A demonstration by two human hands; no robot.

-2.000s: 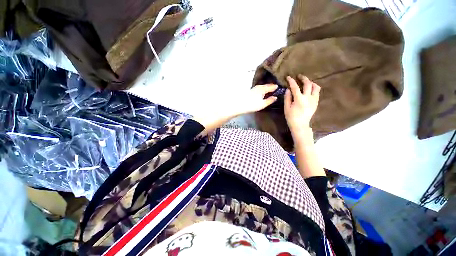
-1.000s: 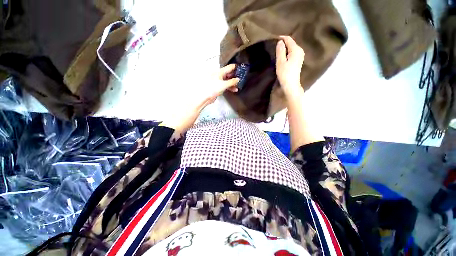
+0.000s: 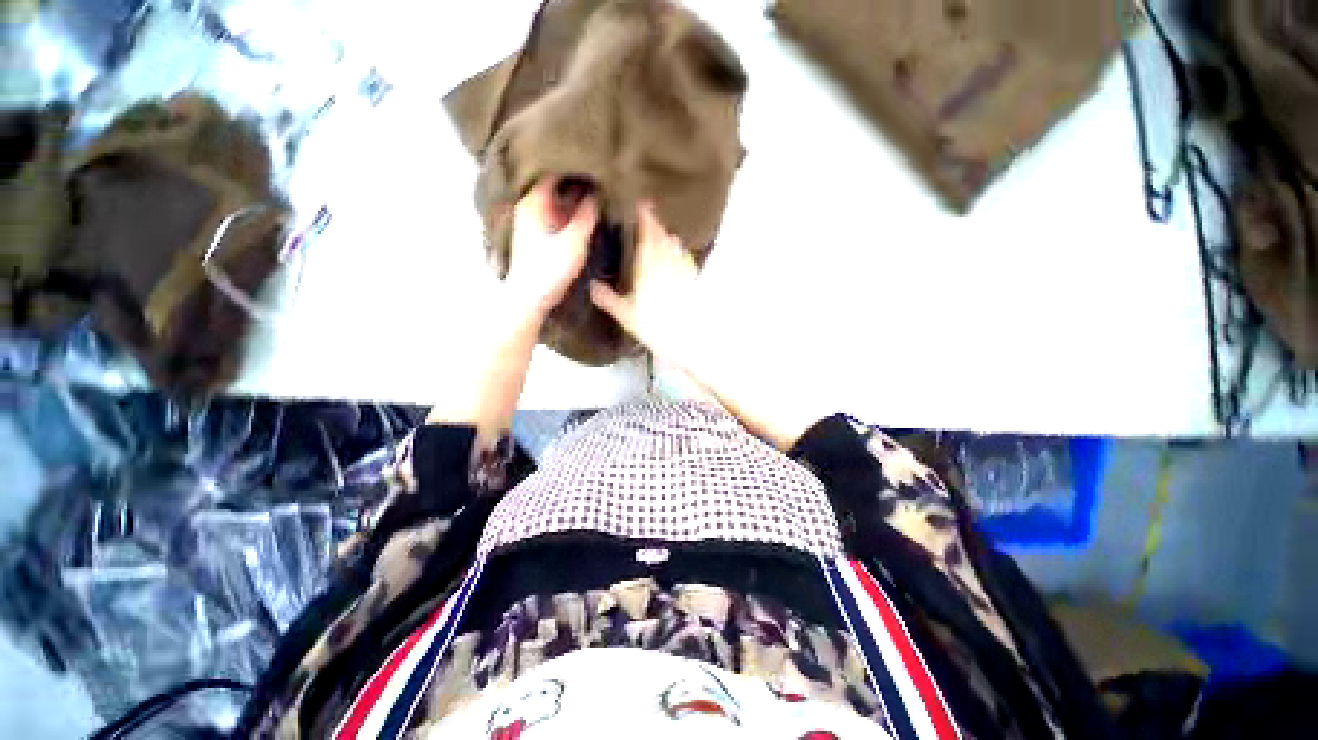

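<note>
A brown garment [image 3: 622, 109] lies bunched on the white table [image 3: 896, 318] in front of me, with a dark opening facing me. My left hand [image 3: 552, 249] grips the left edge of the opening, its fingertips partly hidden in the cloth. My right hand [image 3: 653, 275] holds the cloth at the right side of the opening, thumb pointing left. Dark material shows between my hands. I cannot make out the small dark piece seen earlier.
A folded brown garment [image 3: 954, 87] lies at the upper right, with black hangers [image 3: 1207, 275] beyond it. Loose brown garments [image 3: 174, 231] lie at the left with a white cord [image 3: 217, 260]. Bagged garments [image 3: 217, 564] are below left; a blue bin [image 3: 1077, 499] is below right.
The view has turned right, so things sit further left. My right hand has come down close to my left, and the garment's opening is narrower and more bunched. The dark piece in my left fingers no longer shows clearly.
</note>
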